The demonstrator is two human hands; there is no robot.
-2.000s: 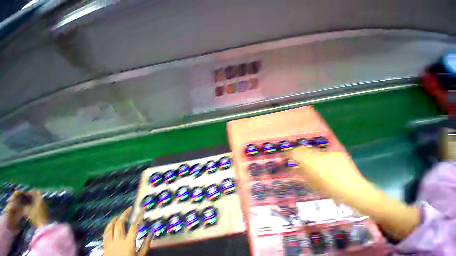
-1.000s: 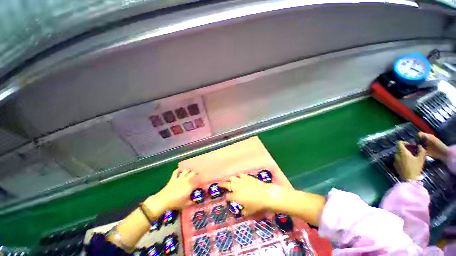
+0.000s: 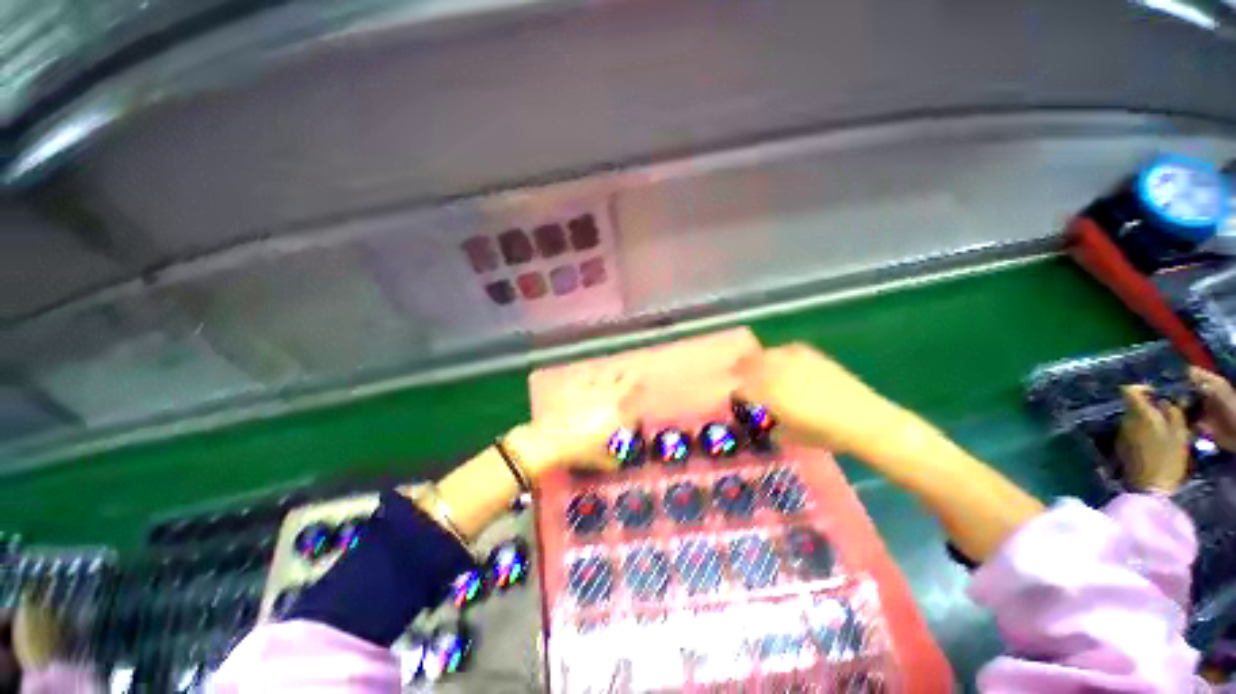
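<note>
Round watch heads with lit screens (image 3: 672, 443) form a row of four at the top of the clear blister tray (image 3: 705, 536), on the pink-red sheet (image 3: 705, 355). The lower pockets (image 3: 685, 502) show mesh patterns with small red marks; glare covers the front rows. My left hand (image 3: 583, 418) is at the row's left end, its fingers by the leftmost watch. My right hand (image 3: 800, 391) is at the right end, its fingertips at the rightmost watch. Both hands are blurred; whether they grip is unclear.
A tan board (image 3: 522, 630) with lit watches lies left of the sheet, partly under my left sleeve. Another worker's hands (image 3: 1155, 441) are over a tray (image 3: 1098, 386) at right. A blurred hand (image 3: 38, 630) shows at far left. A blue clock (image 3: 1182, 194) stands far right.
My right hand has moved from the middle of the top row to its right end. The lit watch in the second row no longer shows there. The camera view has shifted.
</note>
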